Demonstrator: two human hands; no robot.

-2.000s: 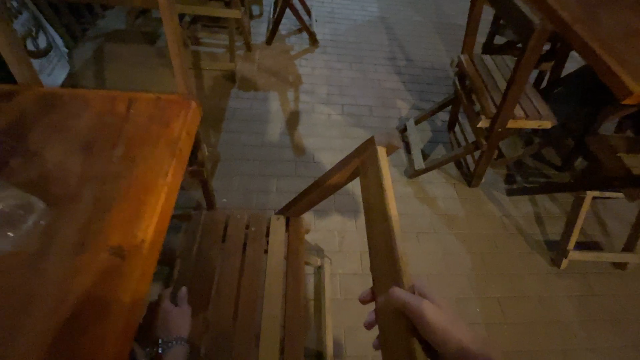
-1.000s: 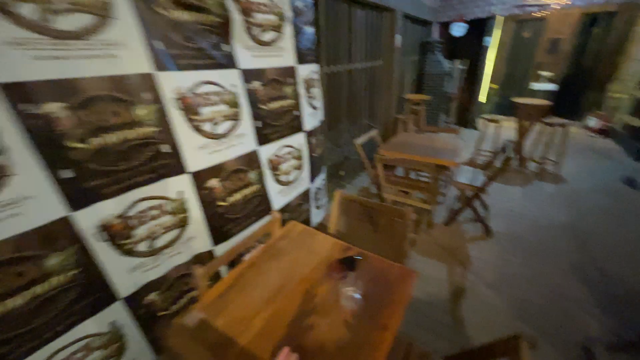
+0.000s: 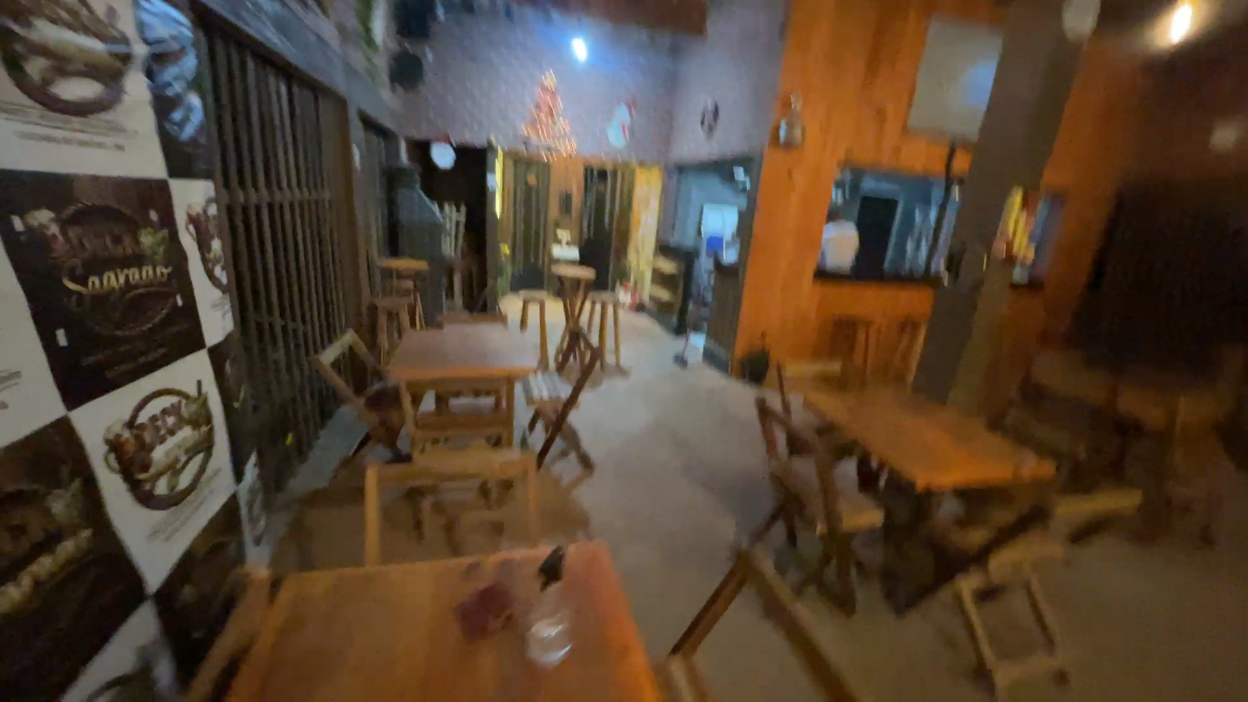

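Neither my left hand nor my right hand shows in the head view now. Nearest to me, at the bottom, is a wooden table [image 3: 419, 624]. On it stand a clear glass or jar [image 3: 549, 629], a small dark red item [image 3: 485, 610] and a small black object [image 3: 553, 565], all blurred. A folding wooden chair [image 3: 760, 604] is beside the table's right side. Another wooden chair [image 3: 448, 473] is at the table's far edge, and part of a third chair [image 3: 229, 634] is at its left.
A second wooden table [image 3: 463, 349] with chairs is farther ahead, and another table [image 3: 926, 439] with folding chairs is at the right. A printed banner [image 3: 97, 292] and a barred gate [image 3: 278, 244] line the left. A pillar [image 3: 1009, 214] rises at the right; tall stools [image 3: 603, 317] are at the back.
The view has swung up from the floor to the room. Two seconds ago my right hand was on a folding chair's wooden frame and my left hand was near its slatted seat; both are out of view now.
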